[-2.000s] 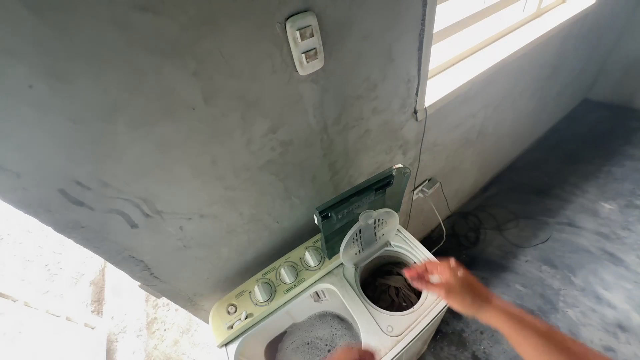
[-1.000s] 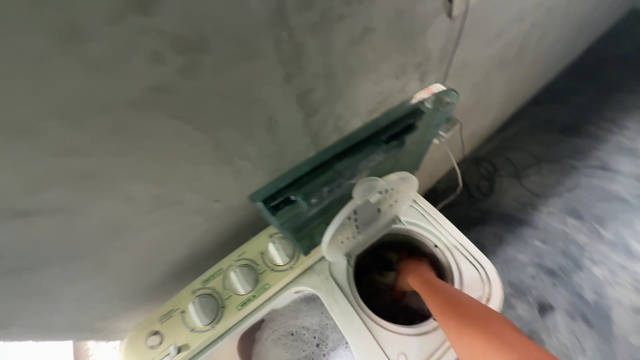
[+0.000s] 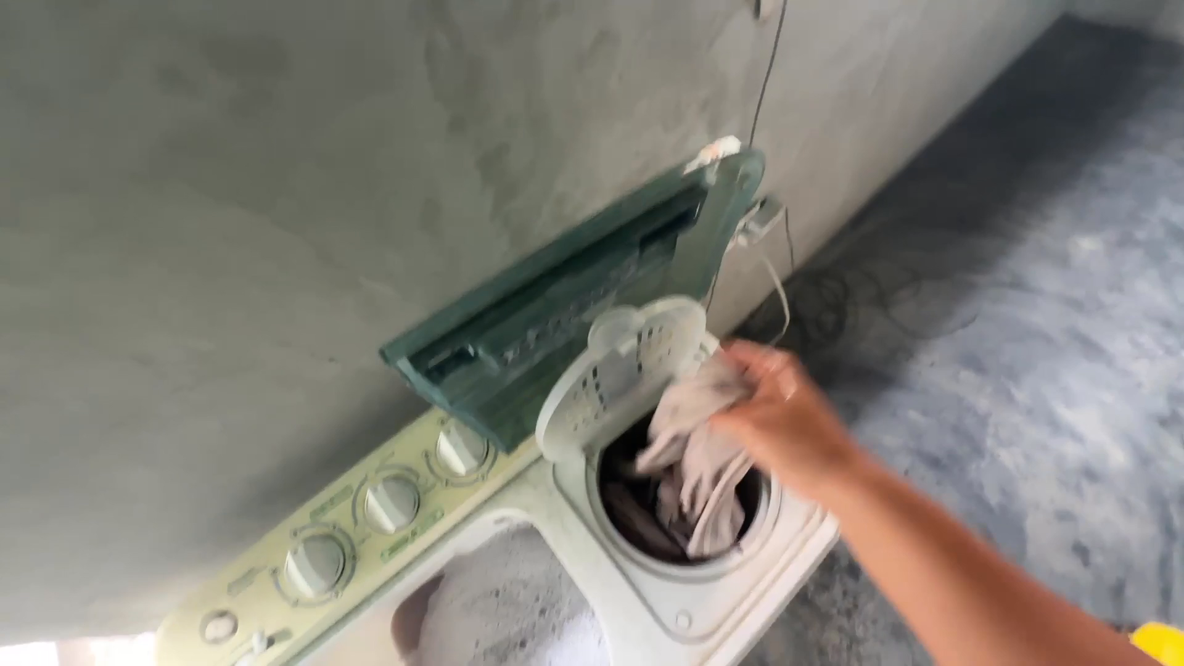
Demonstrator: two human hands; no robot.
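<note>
My right hand (image 3: 772,412) grips a light greyish-pink cloth (image 3: 698,425), whose lower part hangs into the round spin tub (image 3: 638,546) of a twin-tub washing machine (image 3: 573,518). Darker fabric lies inside that tub. Behind it stands the perforated white inner lid (image 3: 601,388), raised, and the green outer lid (image 3: 573,287) leans against the wall. Sudsy water (image 3: 504,601) fills the wash tub to the left, with a brownish shape at its edge that I cannot make out. My left hand is not in view.
The control panel (image 3: 361,527) with several knobs runs along the machine's back. A grey wall (image 3: 231,231) rises behind it. Cables (image 3: 832,296) lie on the mottled grey floor (image 3: 1036,388) to the right. Something yellow (image 3: 1161,640) shows at the lower right corner.
One second ago my right hand was down inside the spin tub; it has come up with the cloth. At two seconds ago it was by the rim. The view has moved nearer the machine.
</note>
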